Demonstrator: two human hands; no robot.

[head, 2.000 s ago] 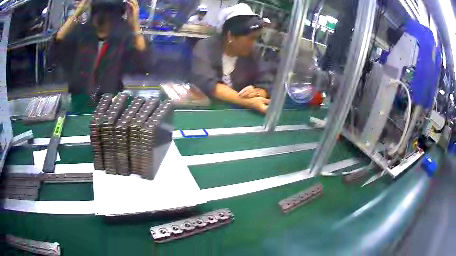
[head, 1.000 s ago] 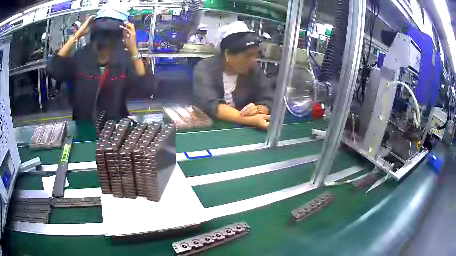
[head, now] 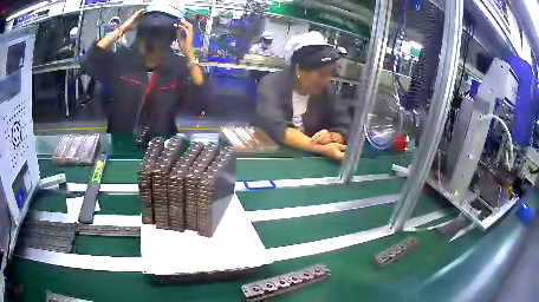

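Note:
Neither of my hands is in the picture. Stacked bars [head: 188,191] stand in several tall brown-grey columns on a white board [head: 204,253]. A six-hole bar [head: 286,283] lies near the bottom edge with its row of round cups up. A second bar [head: 396,252] lies farther right, also with a row of round shapes. Part of another bar shows under the board's front edge. Flat-laid bars [head: 47,236] lie in dark rows left of the board.
A long dark strip [head: 91,191] with a green label lies left. The left machine [head: 19,130] stands at the edge, the right machine [head: 479,135] behind aluminium posts [head: 434,124]. Two people sit opposite, one with raised hands, one with forearms on the bench. Pale bagged parts [head: 77,148] lie far left.
The view has turned left, so everything sits farther right in the picture and more of the left machine shows. The bars and board have not visibly moved on the bench.

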